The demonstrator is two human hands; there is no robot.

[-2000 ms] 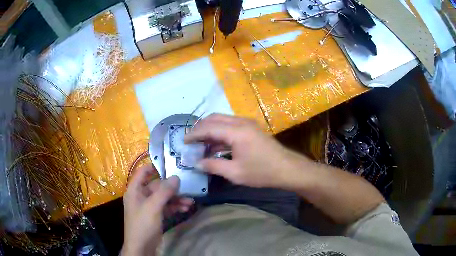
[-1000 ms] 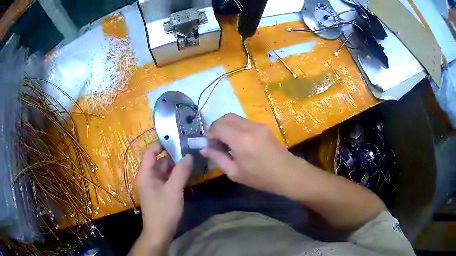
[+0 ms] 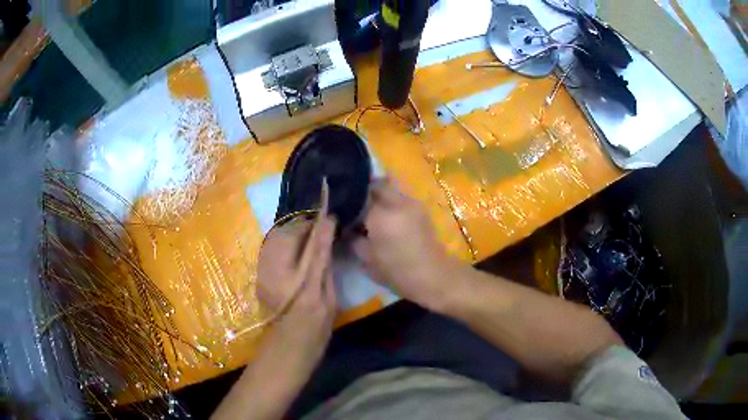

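Observation:
The unit (image 3: pixel 328 168) now shows a dark, rounded oval face and stands tilted over the white sheet (image 3: pixel 266 197). My left hand (image 3: pixel 299 262) holds it from the lower left, with a pale lead running across the fingers and down to the left. My right hand (image 3: pixel 402 234) is at its lower right edge with bent fingers, blurred. The right fingertips touch the edge; what they pinch is hidden. Thin leads also show beyond the unit, near the power screwdriver (image 3: pixel 402 57).
The screw feeder (image 3: pixel 287 82) stands behind the unit. Loose harnesses (image 3: pixel 98 279) lie left, a tangled wire pile (image 3: pixel 184 164) back left. Waiting units (image 3: pixel 525 41) lie back right. A large bin (image 3: pixel 689 246) with dark wired parts is at the lower right.
The unit has turned from its grey metallic side with the housing to its dark face. The small pale piece at my right fingers is no longer visible. My left hand has moved up and right.

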